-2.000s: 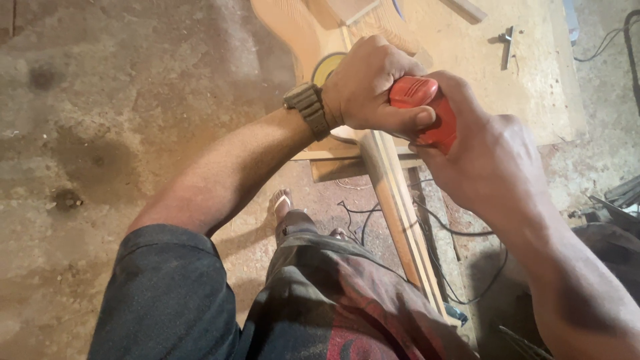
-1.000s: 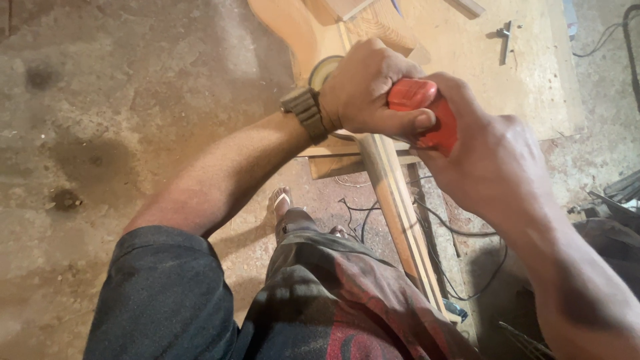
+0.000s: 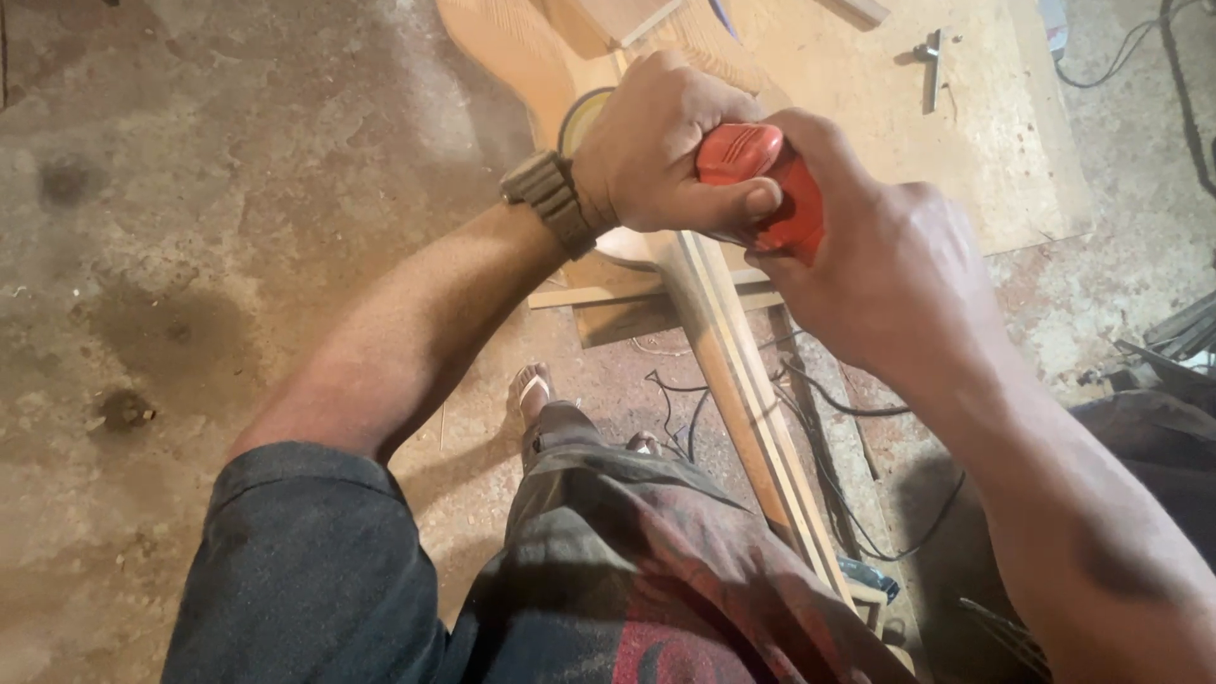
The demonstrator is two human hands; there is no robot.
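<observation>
A red power tool (image 3: pixel 796 204) is gripped between my two hands above a wooden workpiece. My left hand (image 3: pixel 674 152) wraps its upper end, with the thumb across the front, and a watch (image 3: pixel 551 199) sits on that wrist. My right hand (image 3: pixel 883 247) holds the body from the right side. Left of my left hand shows part of a round disc with a yellowish face (image 3: pixel 584 119). Below, a long laminated wooden neck with light and dark strips (image 3: pixel 727 351) runs down toward my right side, joined to a curved, shaped wooden body (image 3: pixel 518 47). The tool's underside is hidden.
The pale wooden board of a worktable (image 3: pixel 1007 161) bears a small metal tool (image 3: pixel 934 71) and a wood strip (image 3: pixel 860 11). Black cables (image 3: pixel 845 404) lie on the concrete floor near my sandalled foot (image 3: pixel 534 388). Scrap pieces (image 3: pixel 1178 351) lie at the right edge.
The disc by my left hand looks slightly different in each frame. Both hands have kept their hold on the red tool, with little plain movement.
</observation>
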